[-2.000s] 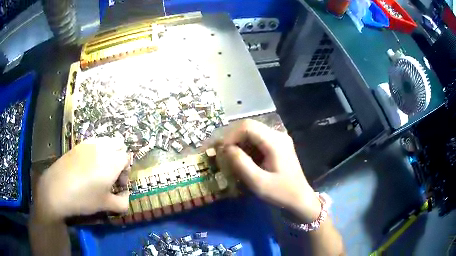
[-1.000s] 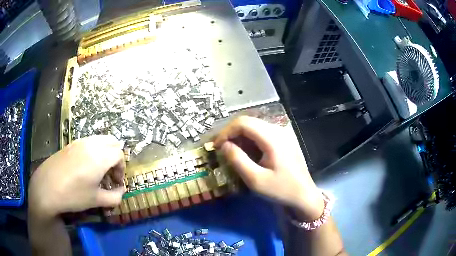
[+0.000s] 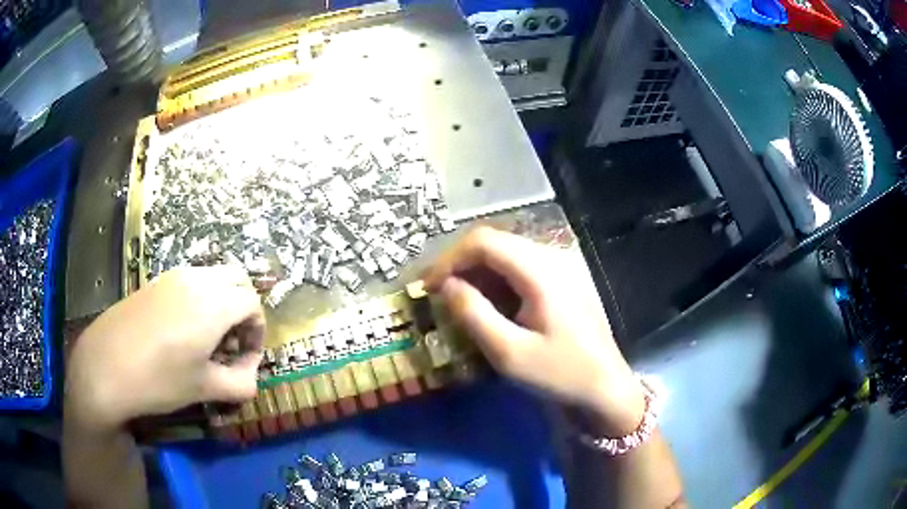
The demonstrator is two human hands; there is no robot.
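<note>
The brass-coloured loading fixture [image 3: 328,383] lies along the plate's front edge, with a green strip, reddish-brown blocks and a row of silvery parts in its slots. My right hand [image 3: 527,328] pinches the small brass-coloured end block [image 3: 416,289] at the fixture's right end. My left hand [image 3: 169,348] is at the fixture's left end, fingertips curled together over the slots; whether they hold a part is hidden. A big pile of small metal parts [image 3: 328,219] lies just behind the fixture.
The second fixture [image 3: 234,84] lies at the back left of the base plate [image 3: 482,149] under bright light. A front blue bin [image 3: 418,447] with loose parts is below the plate edge. A left blue tray [image 3: 60,189] holds parts. A ribbed hose [image 3: 124,40] stands back left. A white fan [image 3: 830,149] is at right.
The camera view has shifted slightly. My left hand has moved a little right along the fixture since a second ago. My right hand stays at the end block.
</note>
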